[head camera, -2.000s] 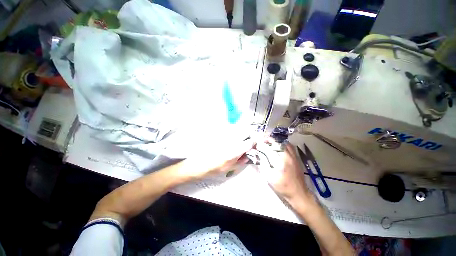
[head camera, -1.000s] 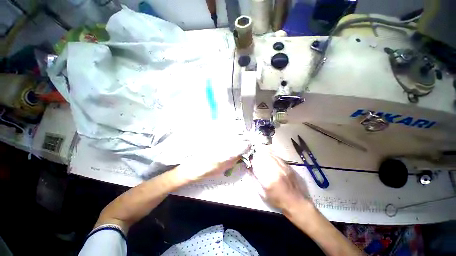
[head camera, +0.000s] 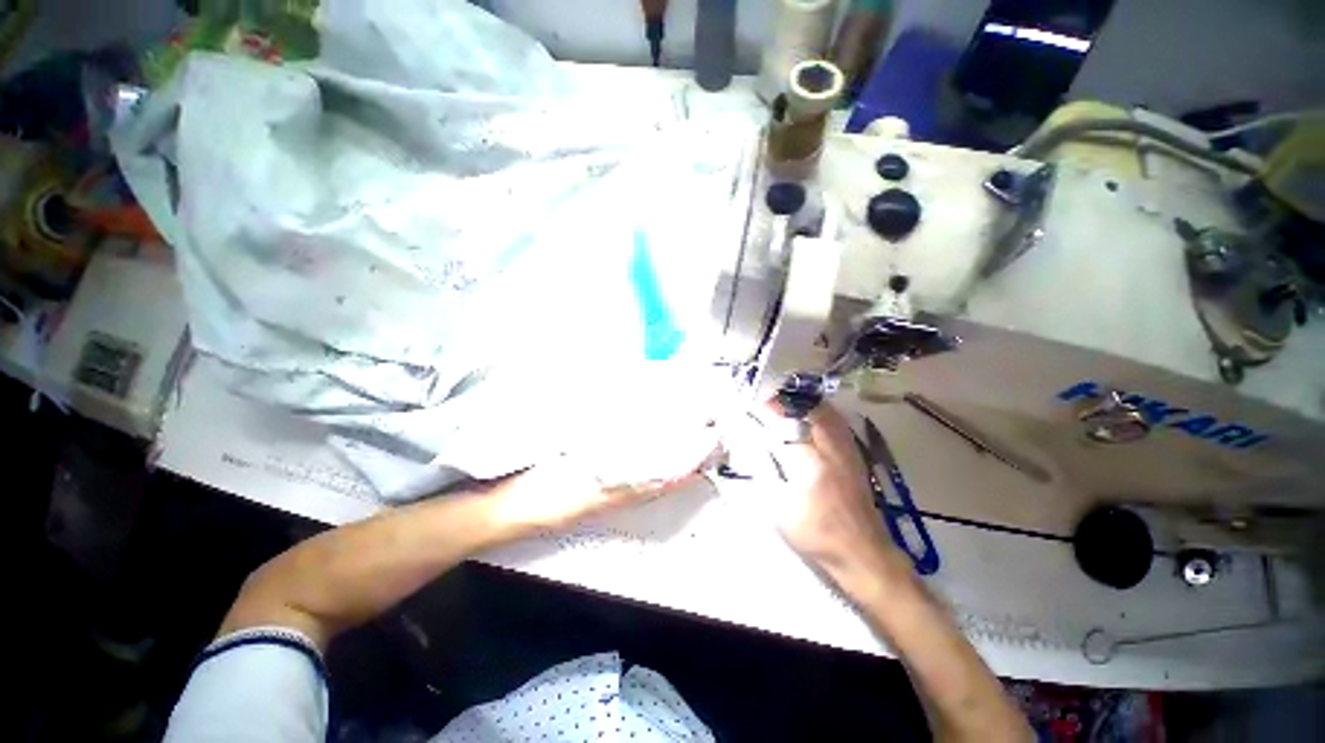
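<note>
The pale main fabric (head camera: 363, 247) lies crumpled over the left of the machine table, its right part washed out by glare. My left hand (head camera: 618, 472) lies on the cloth's front edge, fingers pointing right toward the needle area. My right hand (head camera: 814, 486) is just in front of the presser foot (head camera: 798, 392), fingers close to my left fingertips. The cloth edge seems to be between the two hands, but glare hides the fingertips and their grip. A turquoise piece (head camera: 653, 298) shows left of the needle.
Thread snips (head camera: 904, 508) lie right of my right hand, partly behind it. Tweezers (head camera: 977, 436) lie beside the machine head (head camera: 1017, 370). Thread cones (head camera: 796, 44) and a smartphone (head camera: 1035, 44) stand behind. Green floral fabric (head camera: 218, 37) is at back left. A wire hook (head camera: 1163, 639) lies front right.
The view has shifted. The green scrap that showed by my left fingers earlier is no longer visible. Both hands stay close by the needle area, with only small finger shifts.
</note>
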